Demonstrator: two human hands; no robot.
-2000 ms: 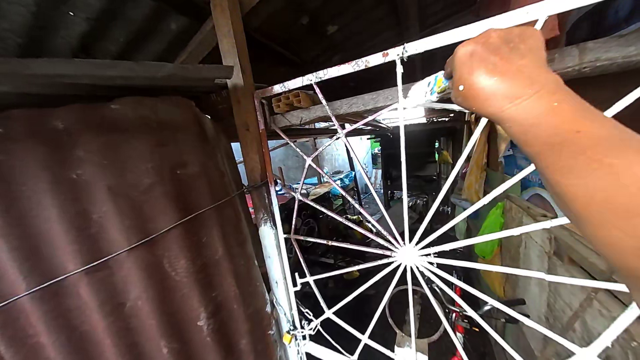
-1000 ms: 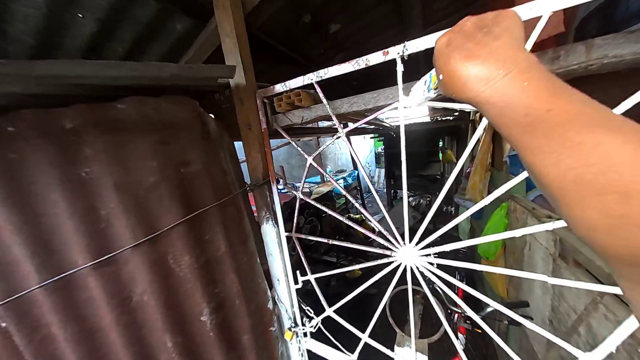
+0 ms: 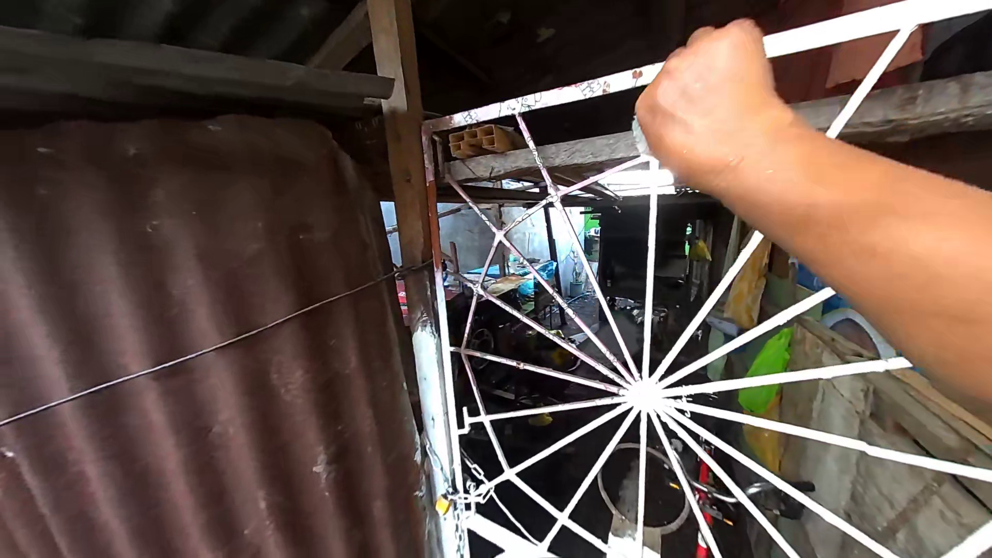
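Note:
My right hand point(image 3: 709, 105) is closed in a fist at the top rail of a metal gate point(image 3: 643, 395) with bars radiating like a spider web. A small whitish piece of something point(image 3: 640, 138) pokes out below the fist; the fingers hide the rest. The gate's right and lower bars are bright white, while the bars at upper left and the top rail's left part look patchy, with reddish marks. My left hand is out of view.
A corrugated metal sheet point(image 3: 194, 333) with a wire point(image 3: 209, 353) across it stands at left beside a wooden post point(image 3: 404, 155). A chain point(image 3: 480, 488) and brass padlock point(image 3: 443, 505) hang at the gate's lower left. Behind are a hollow block point(image 3: 482, 141), a beam and a green bag point(image 3: 766, 372).
My right hand has moved left along the top rail. The coloured, printed item seen beside the fist earlier is now mostly hidden.

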